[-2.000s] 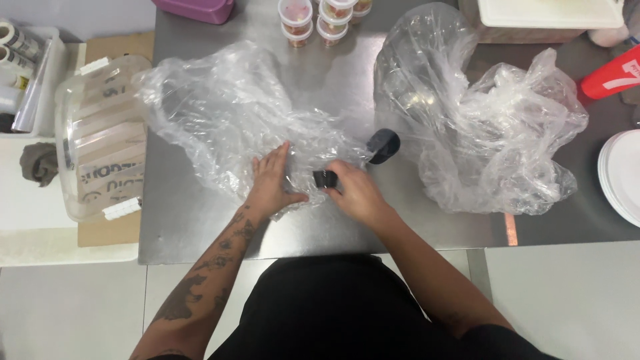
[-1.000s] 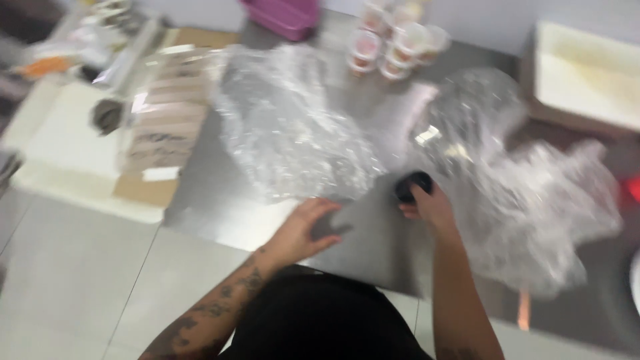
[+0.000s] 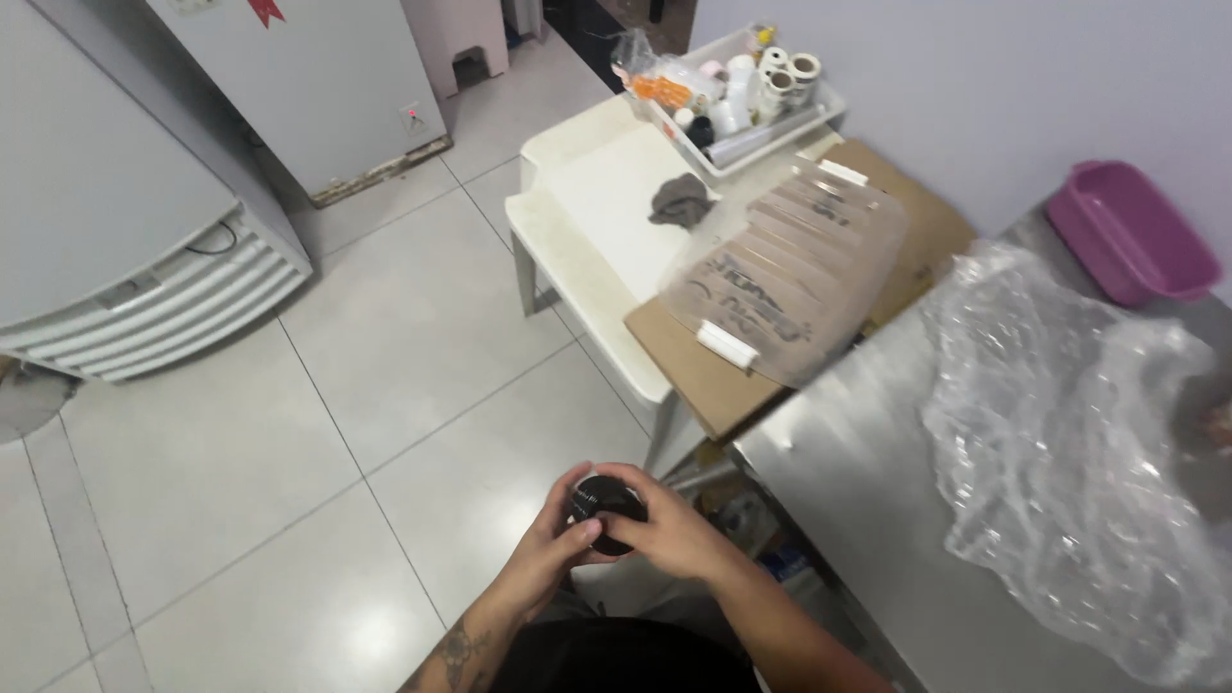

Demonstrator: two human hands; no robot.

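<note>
Both hands meet low in the middle of the head view, off the left end of the steel table (image 3: 818, 481). A round black object (image 3: 608, 500), with small pale writing on it, is between them; its exact kind cannot be told. My left hand (image 3: 553, 539) grips its left side, thumb on the front. My right hand (image 3: 664, 527) wraps its right side and top, thumb across its face. A crumpled clear plastic bag (image 3: 1049, 452) lies on the steel table to the right, touched by neither hand.
A white plastic table (image 3: 577, 207) bears a grey cloth (image 3: 680, 200), a white bin (image 3: 717, 168) of rolls, flattened cardboard (image 3: 731, 399) and a clear plastic lid (image 3: 789, 279). A purple tub (image 3: 1131, 236) stands by the wall. A white appliance (image 3: 144, 192) stands left on the tiled floor.
My hands have come together on the black object, away from over the steel table. Earlier my right hand held a black object there while my left was empty. The view has swung left.
</note>
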